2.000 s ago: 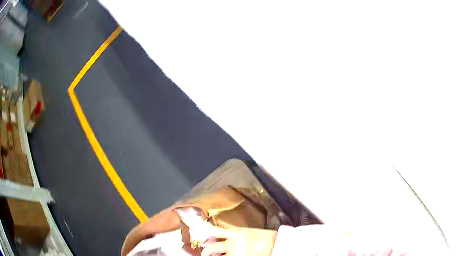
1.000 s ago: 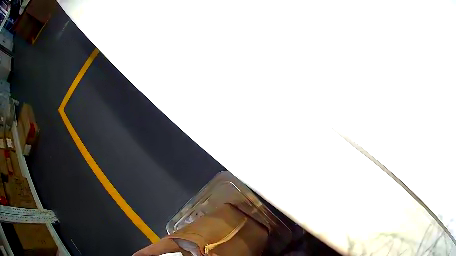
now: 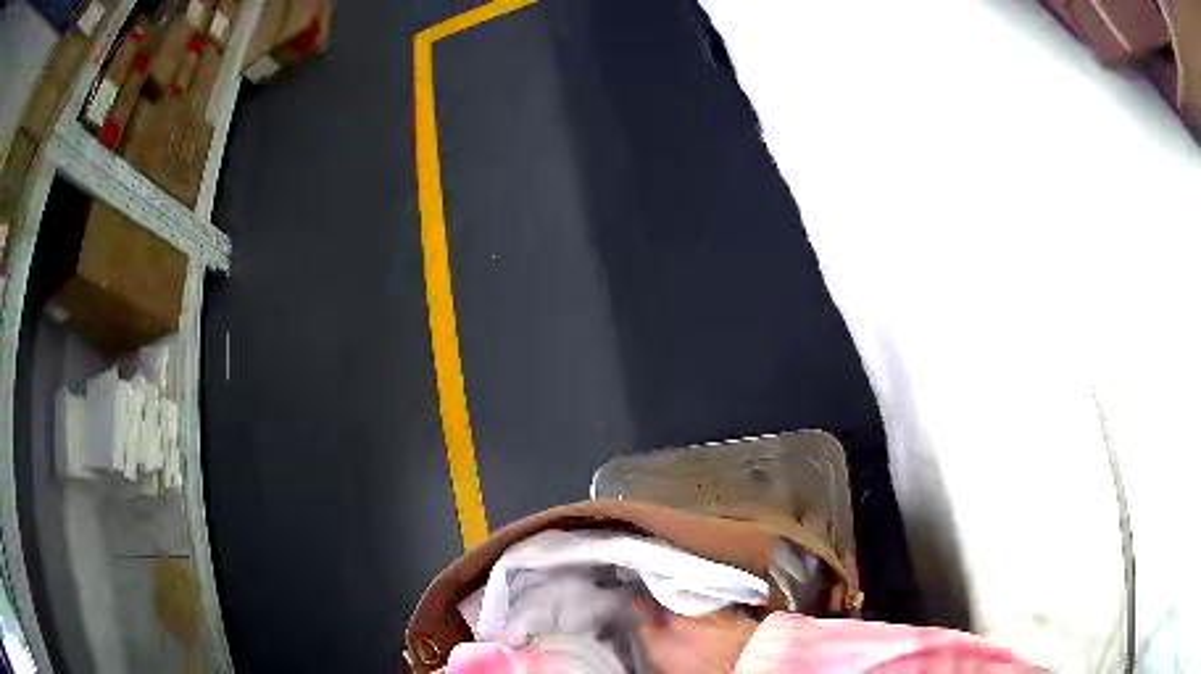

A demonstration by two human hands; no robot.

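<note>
A brown handbag is at the bottom of the view, its curved mouth open towards me, with a metal ring at its left end. White paper fills the mouth. My right hand, bare and blurred, comes out of a pink sleeve and reaches into the mouth against the paper; its fingertips are hidden. A second pink sleeve edge shows at the lower left. The blurred grey-white shape beside it may be my gloved left hand or paper.
A clear plastic tray is behind the bag. A white-covered table runs along the right, with brown bags at its far corner. Dark floor with a yellow line lies ahead. Metal shelves at left hold cartons and white stacks.
The view has swung left, showing more shelf and floor. The bag mouth now opens widely in view with paper inside. My right hand, out of view a second ago, is back at the mouth.
</note>
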